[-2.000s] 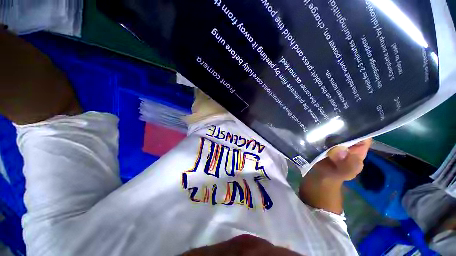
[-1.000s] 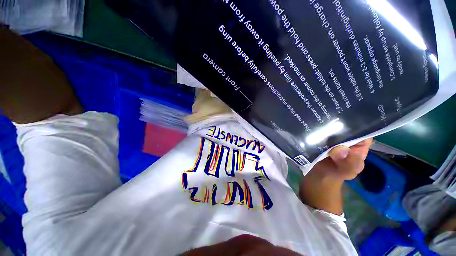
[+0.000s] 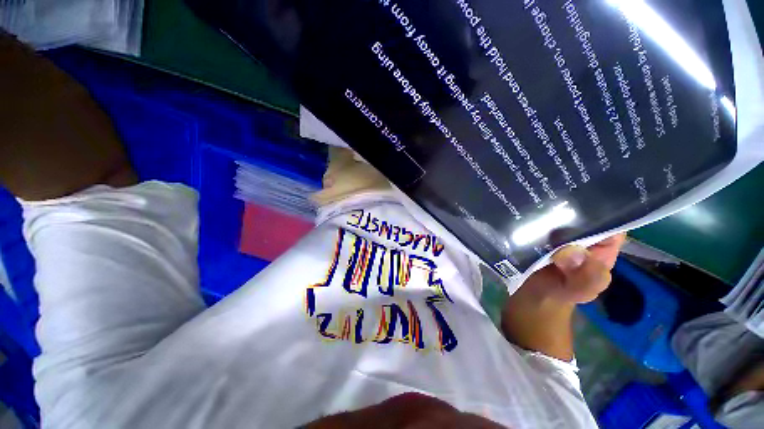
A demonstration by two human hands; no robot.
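Observation:
A glossy black printed film (image 3: 503,126) with white text lines and a white border fills the upper right. It is tilted, and its white margin curls up along the right edge. A small label with a dark code (image 3: 507,268) shows at its lower corner. My right hand (image 3: 586,266) holds the film's near edge, thumb on top and the other fingers mostly hidden. My left forearm runs out of the picture at the left, and my left hand is not in view.
A dark green bench (image 3: 180,63) lies behind, with a stack of pale sheets (image 3: 80,23) at upper left. Blue crates (image 3: 159,151) stand below; one holds pale sheets (image 3: 272,186) and a red piece (image 3: 272,232). A blue stool (image 3: 641,327) and part of a person (image 3: 720,352) are at lower right.
The film has shifted and tilted slightly in my right hand, and more of a white sheet's edge shows at its left side. My right hand has hardly moved.

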